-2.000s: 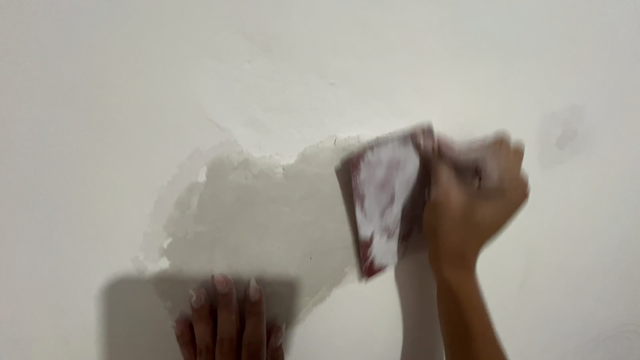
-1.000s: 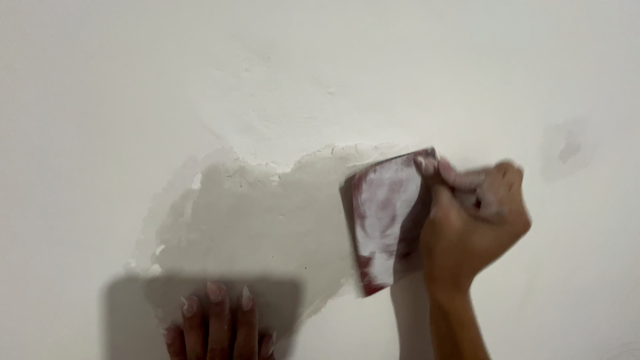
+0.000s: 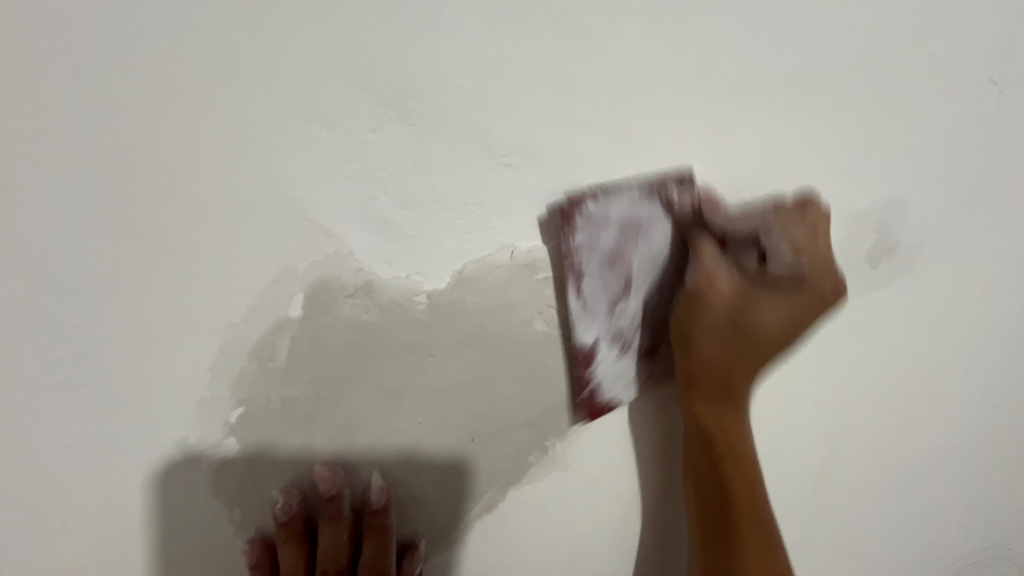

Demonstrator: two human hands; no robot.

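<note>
My right hand [image 3: 744, 296] grips a flat, dark red rectangular spreader [image 3: 616, 296] by its right edge. White filler is smeared over the spreader's face, and its left edge lies over the right end of a grey patch [image 3: 400, 360] on the white wall. That patch has a ragged outline with small raised white flakes along its upper and left edges. Low in the view, the fingers of my left hand [image 3: 332, 520] point upward in front of the patch's lower part, with white residue on the fingertips. The palm is out of view, so whether it holds anything cannot be told.
The white wall [image 3: 512, 96] fills the view, with slightly rough filler above the patch. A small faint grey spot [image 3: 884, 240] lies right of my right hand. A dark rectangular shadow [image 3: 192, 504] falls around my left fingers, and another runs beside my right forearm.
From one second ago, my right hand and the spreader have moved slightly up the wall, after sitting a little lower than two seconds ago. My left hand stays at the bottom of the view.
</note>
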